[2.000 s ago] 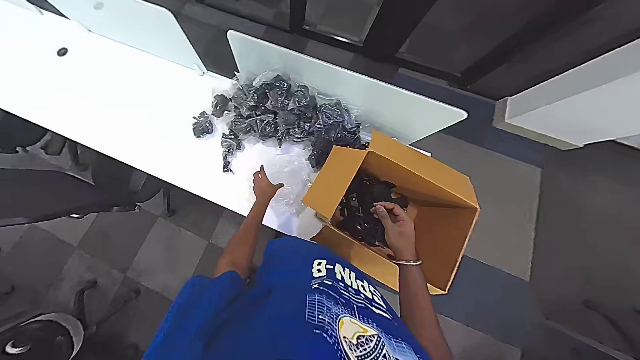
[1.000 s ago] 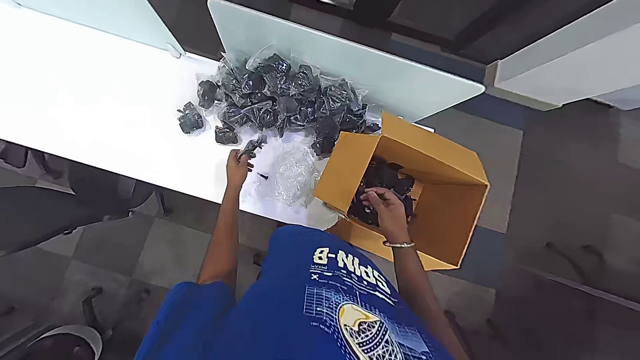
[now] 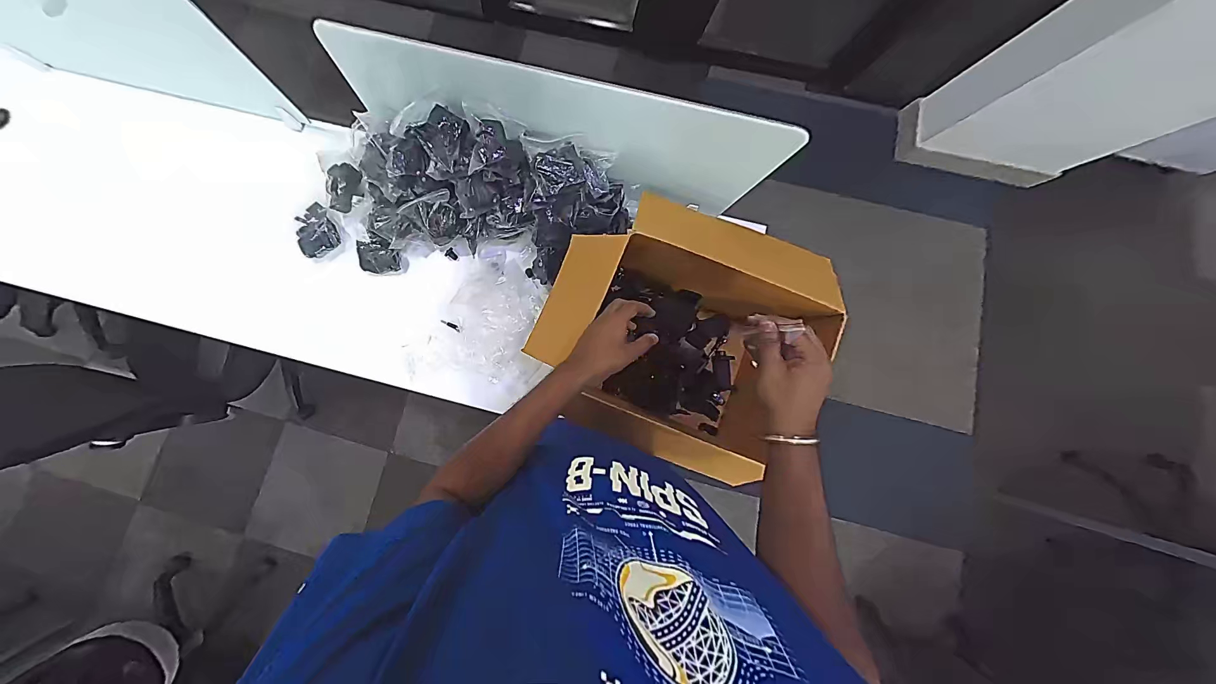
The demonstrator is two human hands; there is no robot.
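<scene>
An open cardboard box stands tilted at the table's right end, with several black plastic parts inside. My left hand reaches over the box's left side, thumb and fingers apart, at the edge of the black parts; whether it touches one is unclear. Over the right side of the box, my right hand pinches a small clear plastic piece, seemingly a bag. Left of the box lie crumpled clear plastic bags. Behind them is a heap of black parts in clear bags.
The white table stretches left, with a pale divider panel along its back edge. A dark office chair stands at the near left. A white pillar rises at the back right.
My left hand has moved right from the table beside the bags to the box. My right hand has shifted from the black parts toward the box's right side and now holds clear plastic.
</scene>
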